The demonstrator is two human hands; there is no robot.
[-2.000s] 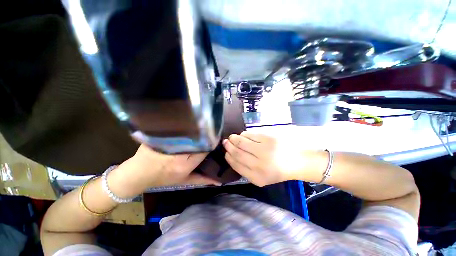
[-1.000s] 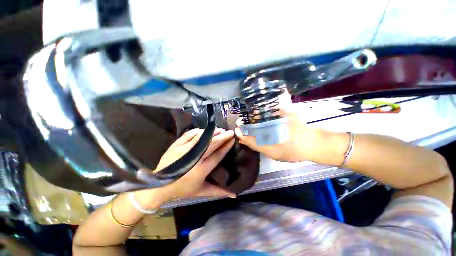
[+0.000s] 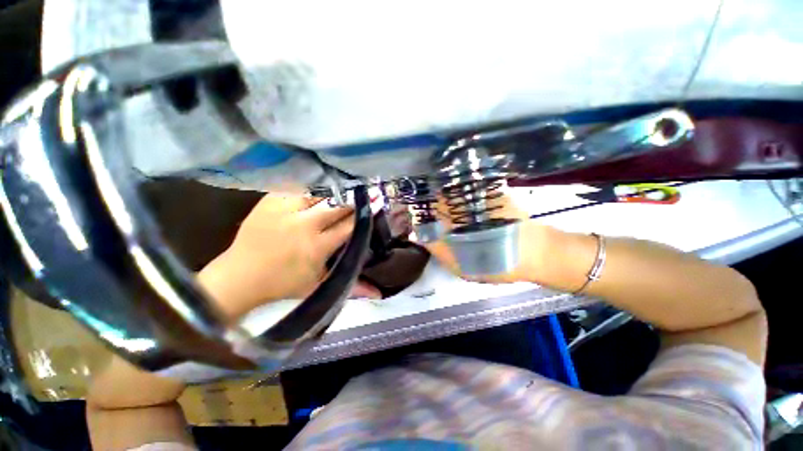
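The dark brown cloth (image 3: 401, 269) lies under the sewing machine head (image 3: 493, 62), with a folded end towards the table's front edge. More of it shows behind the chrome loop (image 3: 145, 255). My left hand (image 3: 286, 247) holds the cloth just left of the needle area (image 3: 387, 192), fingers on top and thumb tip at the cloth's near edge. The chrome loop covers part of this hand. My right hand (image 3: 537, 251) is at the cloth's right side, its fingers mostly hidden behind the grey tension knob (image 3: 484, 248), so its grip is unclear.
Snips with yellow and orange-red handles (image 3: 647, 193) lie right of the machine on the white table (image 3: 607, 218). A ruler-like strip (image 3: 440, 322) runs along the front edge. Cardboard (image 3: 233, 402) and a blue-framed bin (image 3: 562, 352) are below. A dark red part (image 3: 740, 151) is at right.
My left hand has moved up and left, away from my right hand, and lies flatter by the needle area. Less cloth shows in front. The view has also shifted slightly.
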